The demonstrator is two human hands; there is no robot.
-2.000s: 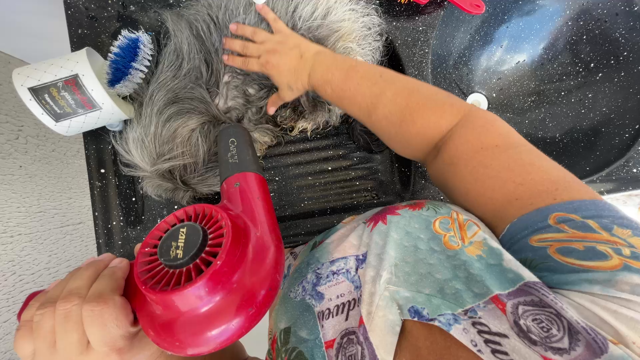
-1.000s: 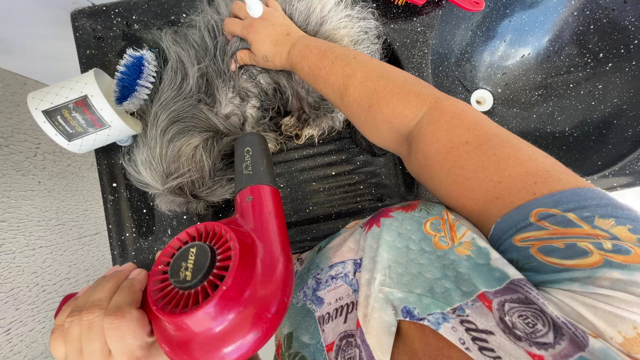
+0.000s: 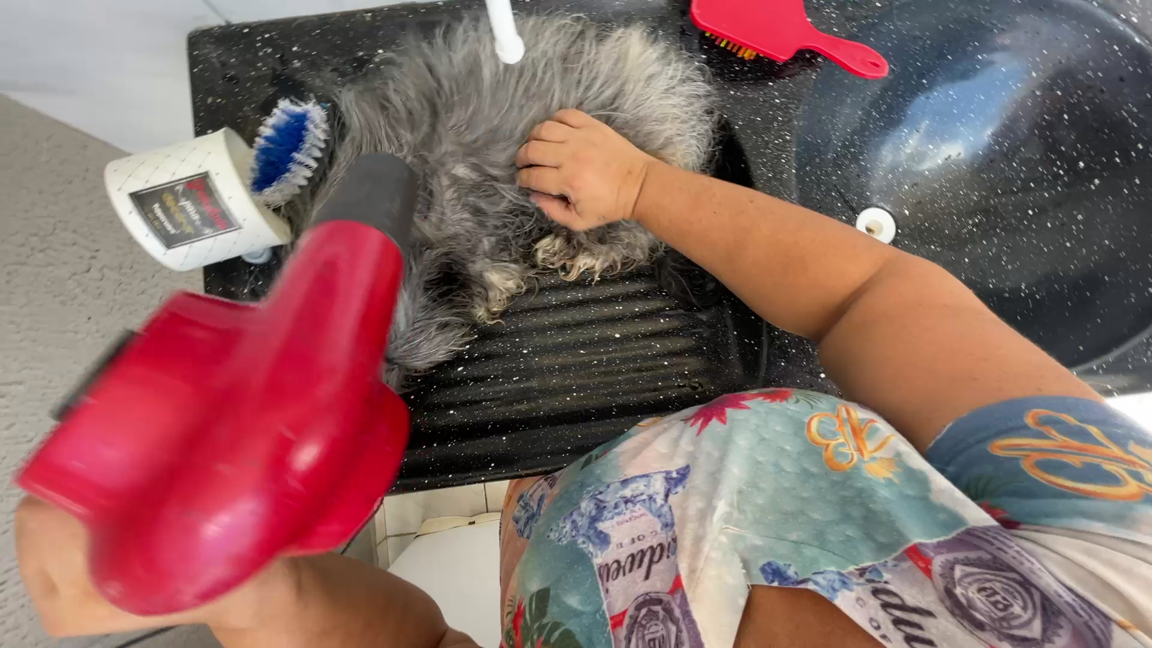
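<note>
A long-haired grey dog (image 3: 504, 135) lies on the ribbed part of a speckled black sink counter (image 3: 576, 360). My right hand (image 3: 585, 171) rests on its coat with curled fingers; whether hair is pinched between them cannot be told. At the lower left my left hand (image 3: 63, 576) is mostly hidden behind a red hair dryer (image 3: 261, 405) that it holds. The dryer's dark grey nozzle (image 3: 369, 198) points up over the dog's left part in view, and the dryer is slightly blurred.
A white container (image 3: 184, 202) with a label stands at the counter's left edge, beside a blue and white bristle brush (image 3: 290, 151). A red paddle brush (image 3: 783, 31) lies at the top, near the round black basin (image 3: 972, 180). A white spout (image 3: 506, 36) hangs over the dog.
My right hand has moved down from the upper part of the dog's coat, and its fingers, spread earlier, are now curled. The dryer has turned over, so its round vented side no longer faces the camera.
</note>
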